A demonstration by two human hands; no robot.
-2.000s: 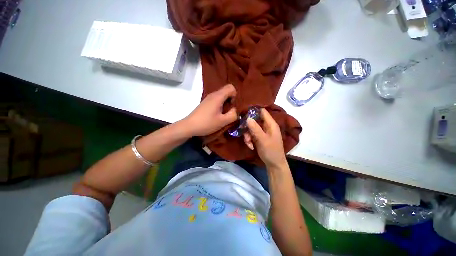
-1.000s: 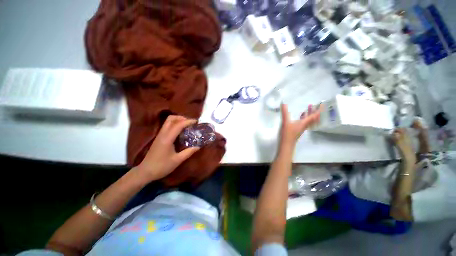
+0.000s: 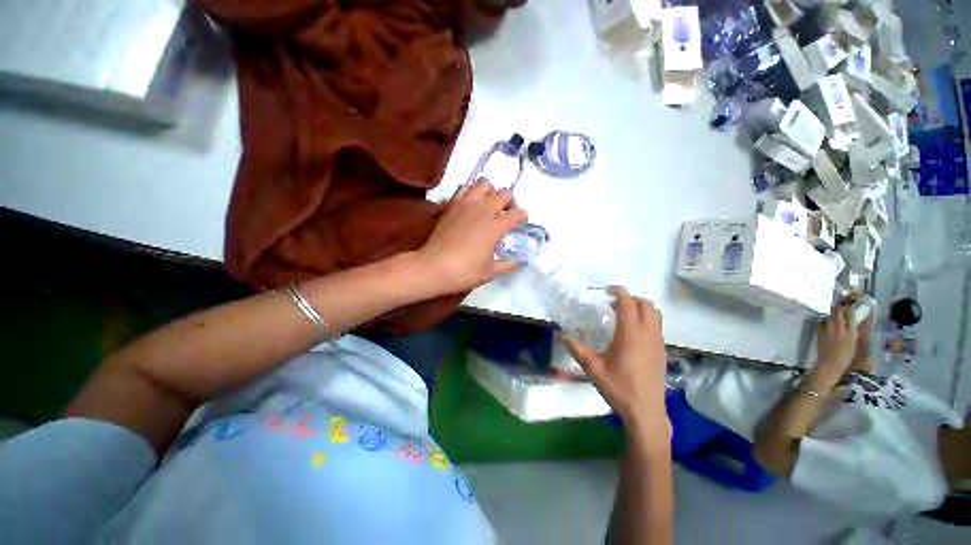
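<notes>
My left hand (image 3: 468, 240) grips a small violet-tinted bottle (image 3: 523, 244) at the right edge of the brown cloth (image 3: 351, 149). My right hand (image 3: 628, 357) is closed around a large clear plastic bottle (image 3: 583, 315), tilted, its narrow end towards the small bottle. Whether the two bottles touch is too blurred to tell. Two more small bottles lie on the table just above my left hand: one with its black cap up (image 3: 498, 167), one lying sideways with a white label (image 3: 565, 154). The cloth is bunched and hangs over the table edge.
A white carton row (image 3: 96, 53) lies at the upper left. Another white carton block (image 3: 756, 264) stands at the right. Loose small cartons (image 3: 836, 101) and bottles pile up beyond. Another person's hand (image 3: 836, 339) is at the table's right edge. White packaging (image 3: 532, 390) lies below the edge.
My right hand, empty and open a second ago, now holds the large clear bottle. My left hand has moved right, off the cloth's middle, with the small bottle.
</notes>
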